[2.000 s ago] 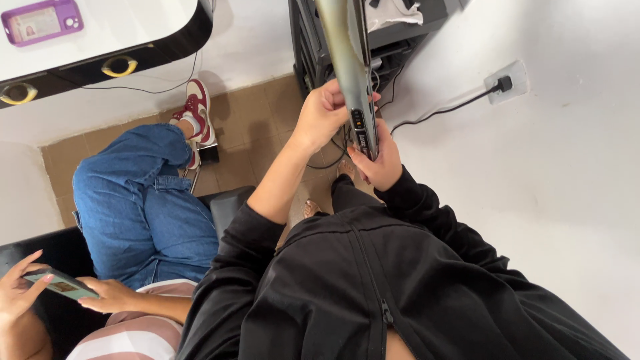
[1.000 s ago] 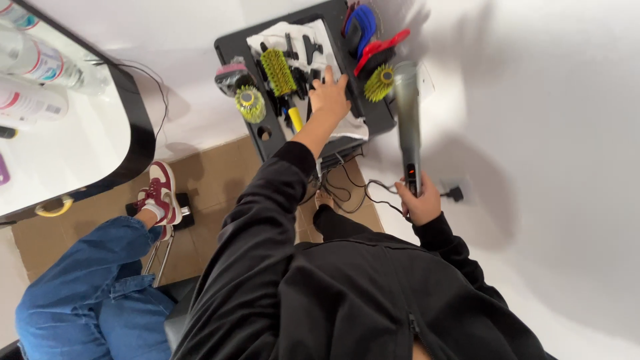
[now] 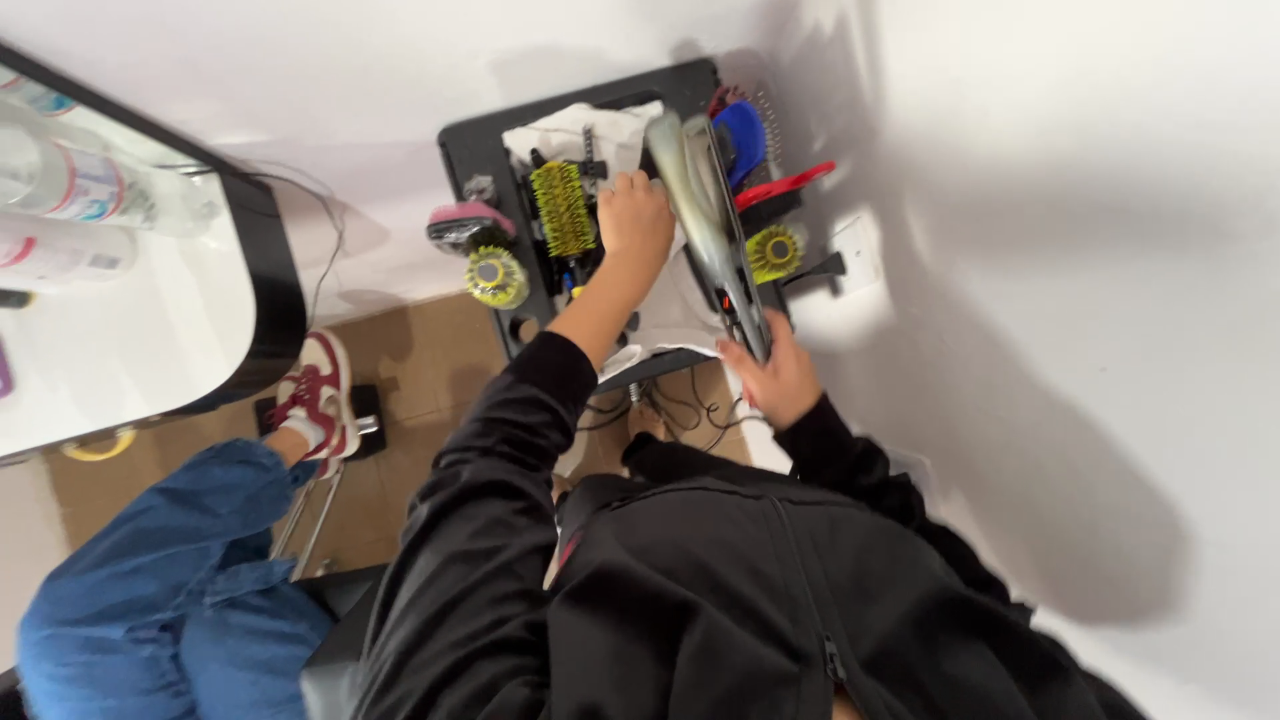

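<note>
My right hand (image 3: 775, 375) grips the handle end of a grey-green hair straightener (image 3: 708, 235), whose long plates point away over the right part of a black trolley top (image 3: 583, 97). A small orange-red light shows on its handle. My left hand (image 3: 637, 222) is over the middle of the trolley, on a white towel (image 3: 690, 305), with its fingers bent down; whether it holds something cannot be told. Just left of it lies a yellow-green bristled round brush (image 3: 563, 208). Black clips (image 3: 590, 150) lie above my left hand.
Round brushes (image 3: 497, 277) (image 3: 775, 254), a pink and black brush (image 3: 470, 228), a blue brush (image 3: 742, 142) and a red-handled one (image 3: 785, 186) stand in the trolley's sides. Left are a white counter (image 3: 190, 320) with bottles and a seated person's legs (image 3: 150, 590). Cables (image 3: 690, 405) hang below the trolley.
Two seconds ago both my hands were at the straightener; my left hand has since moved to the trolley top. The straightener, upright right of the trolley one second ago, now slants over it. The view has shifted.
</note>
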